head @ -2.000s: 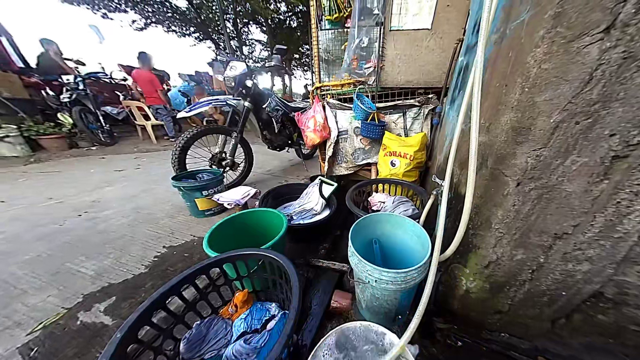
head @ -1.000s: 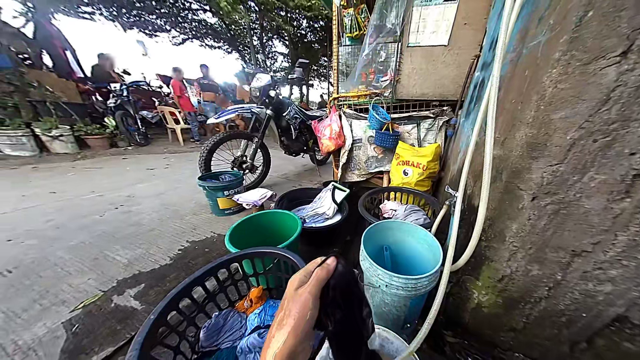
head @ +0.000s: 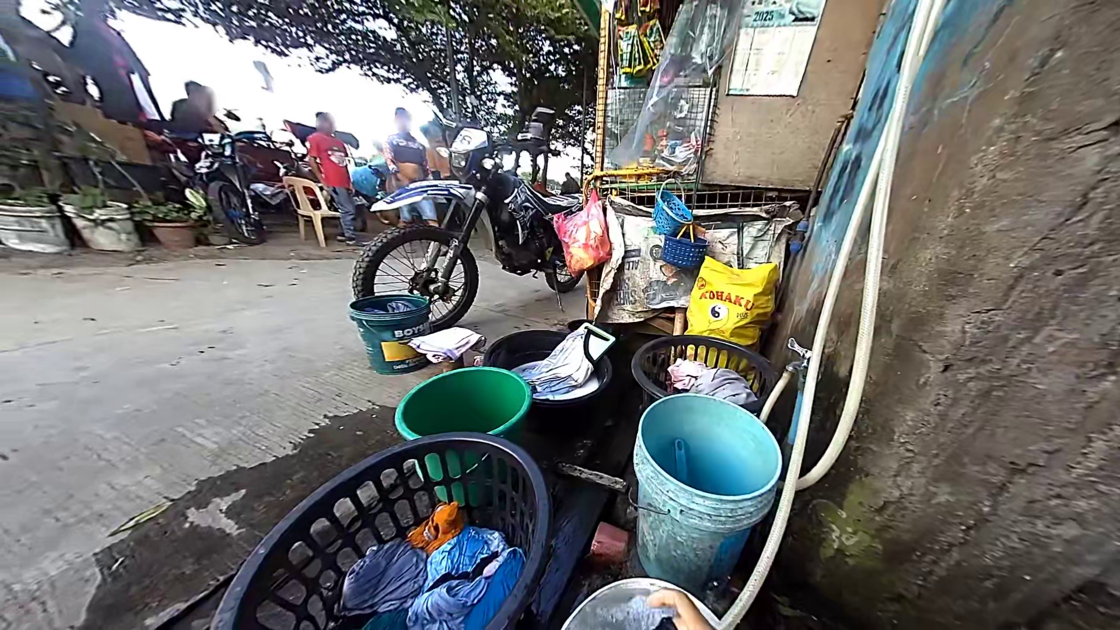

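At the bottom edge, part of one hand, seemingly my right hand [head: 681,608], shows over the mouth of a whitish bucket [head: 604,604]. A bit of something dark lies under its fingers; the rest is cut off, so its grip cannot be told. My left hand is out of view. Left of the bucket stands a black slatted laundry basket [head: 538,499] with blue cloth [head: 464,569] and an orange cloth [head: 440,525] in it. A light-blue bucket [head: 700,525] is just beyond the hand, and a green tub [head: 464,398] stands behind the basket.
Farther off are a black basin [head: 503,350] with cloth and a brush-like handled thing, another dark basket [head: 647,372], a teal pail [head: 389,346] and a motorcycle [head: 490,210]. Pale hoses [head: 862,262] hang by the rough wall [head: 989,350] at right. Several people are in the background.
One second ago a hand held up a dark cloth in front of the black basket's right side. Now that raised cloth is out of sight, and only part of a hand shows low over the whitish bucket.
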